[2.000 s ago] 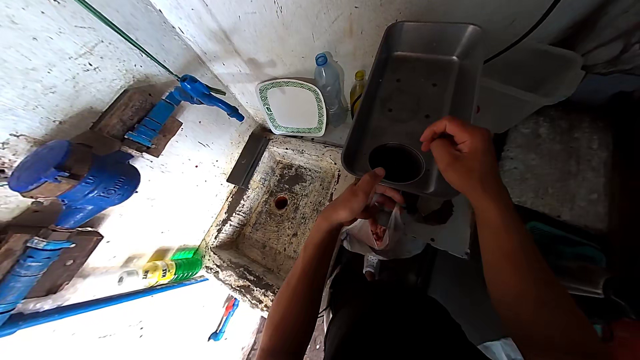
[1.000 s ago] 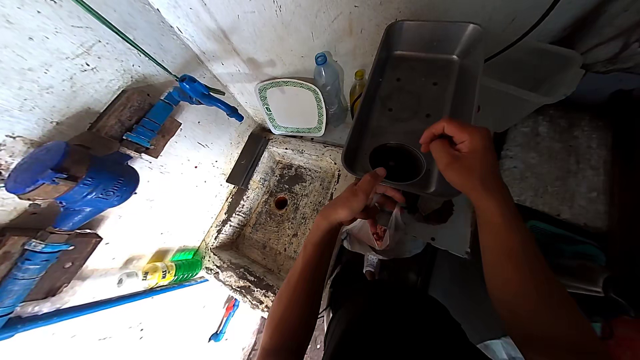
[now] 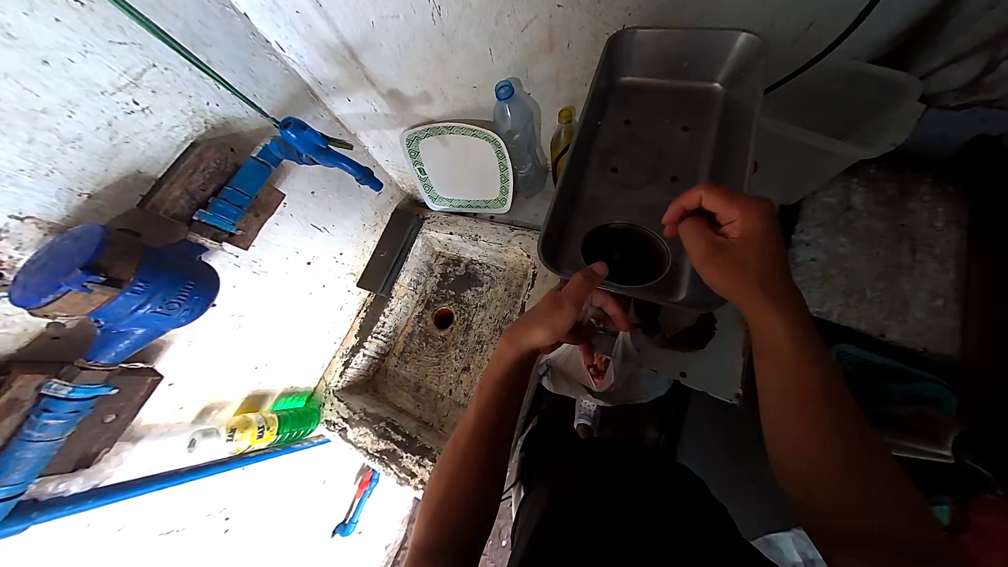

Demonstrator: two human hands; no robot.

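Note:
A rectangular metal tray (image 3: 654, 134) with small holes in its floor lies tilted toward me. In its near end is a round dark bowl or opening (image 3: 626, 253); which one, I cannot tell. My left hand (image 3: 563, 315) is at the tray's near edge, thumb on the rim of the round dark thing, fingers below. Under those fingers sits a pale plastic bag (image 3: 571, 374) with reddish pieces (image 3: 598, 368) inside. My right hand (image 3: 724, 236) is curled over the tray's right side, fingertips close together near the round rim; whether it holds anything is unclear.
A worn concrete sink (image 3: 472, 339) is left of the tray. Behind it stand a green-edged white plate (image 3: 461, 169), a clear plastic bottle (image 3: 517, 134) and a yellow bottle (image 3: 562, 142). A blue tap (image 3: 327, 150) and a blue water meter (image 3: 150, 291) project at left.

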